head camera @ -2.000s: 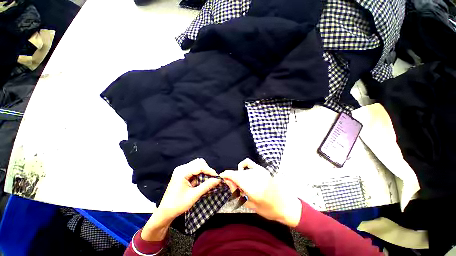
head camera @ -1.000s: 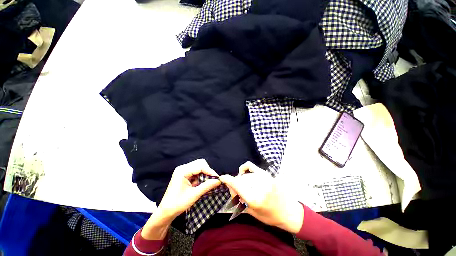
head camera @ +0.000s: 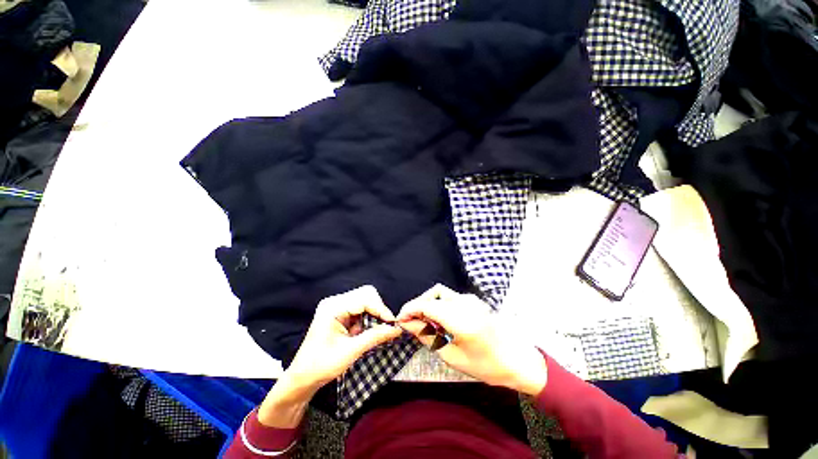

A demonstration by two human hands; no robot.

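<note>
The navy quilted coat (head camera: 332, 197) lies spread on the table, with black-and-white check lining (head camera: 489, 229) showing at its right side. My left hand (head camera: 345, 336) pinches the coat's near edge between thumb and fingers, and a check flap (head camera: 377, 368) hangs below it. My right hand (head camera: 462, 336) meets it fingertip to fingertip at the same edge. A small dark tool, perhaps snips (head camera: 437, 339), sits within my right palm, mostly hidden by the fingers. Whether a needle or thread is between the fingertips cannot be seen.
A lit smartphone (head camera: 619, 249) lies on the white table (head camera: 134, 269) at right, near cream cloth (head camera: 704, 242) and a small check swatch (head camera: 621, 348). Black garments (head camera: 762, 197) are heaped at the right, dark ones at the left. Blue cloth (head camera: 193, 394) hangs below the table edge.
The tool in my right palm, whose metallic blades pointed down a second ago, now lies tucked against the fingers. Both hands stay at the edge. The phone and coat appear shifted slightly right.
</note>
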